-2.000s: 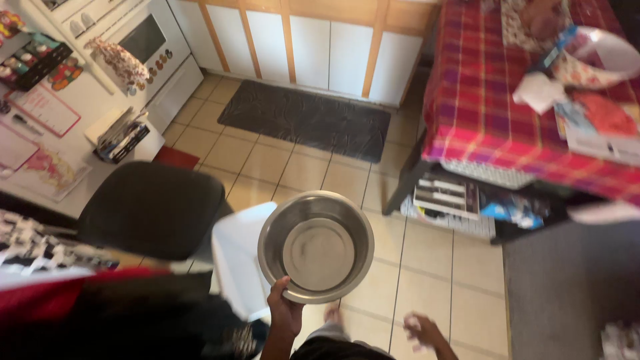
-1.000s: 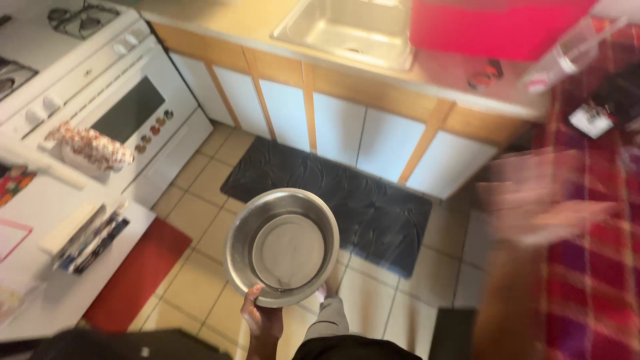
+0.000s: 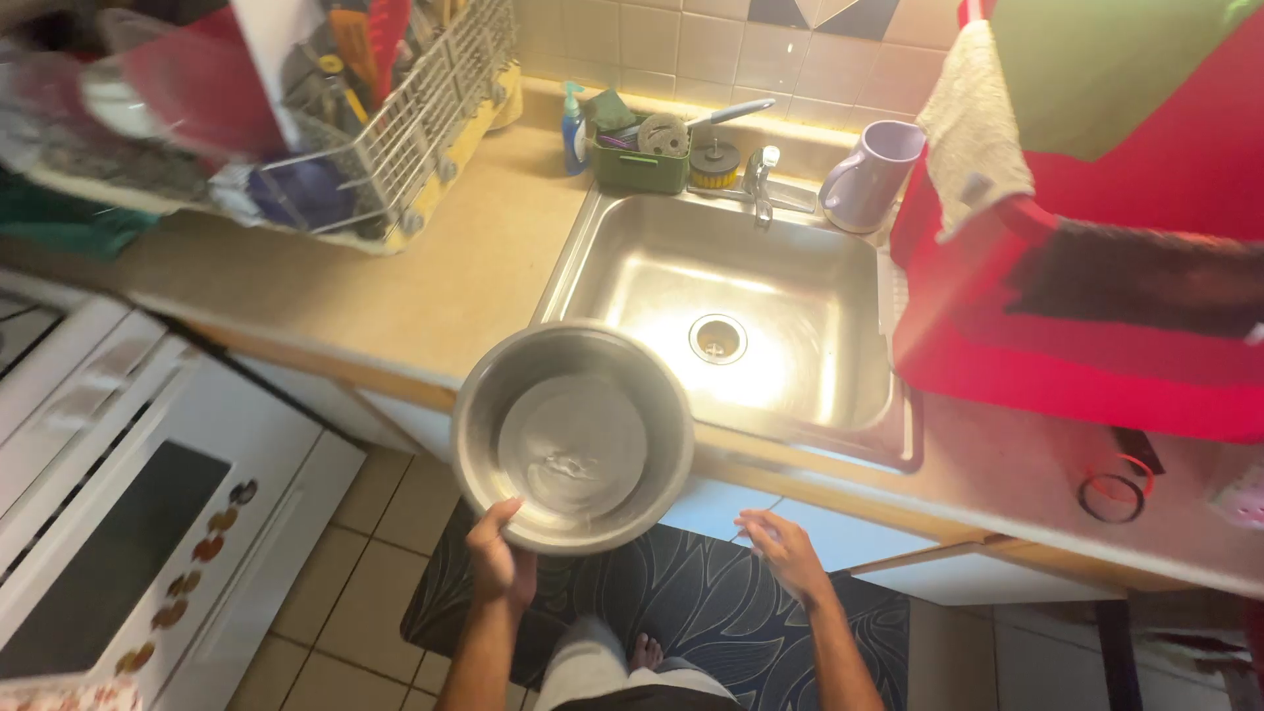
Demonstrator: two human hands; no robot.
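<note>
My left hand grips the near left rim of a round stainless steel bowl, thumb over the edge. The bowl is held in front of the counter's edge and overlaps the sink's front left corner; its inside shows only a shiny bottom. To the right of the bowl, my right hand is in the air with fingers loosely apart, holding nothing. Beyond both hands lies a stainless steel sink basin with a drain and a faucet at its back edge.
A wire dish rack stands on the counter at left. Behind the sink are a soap bottle, a green caddy and a purple pitcher. A large red plastic item is at right; a white stove is at lower left.
The view has moved from the table and floor to the sink. The bowl has stayed in my left hand. My right hand, blurred over the red cloth one second ago, is now beside the bowl.
</note>
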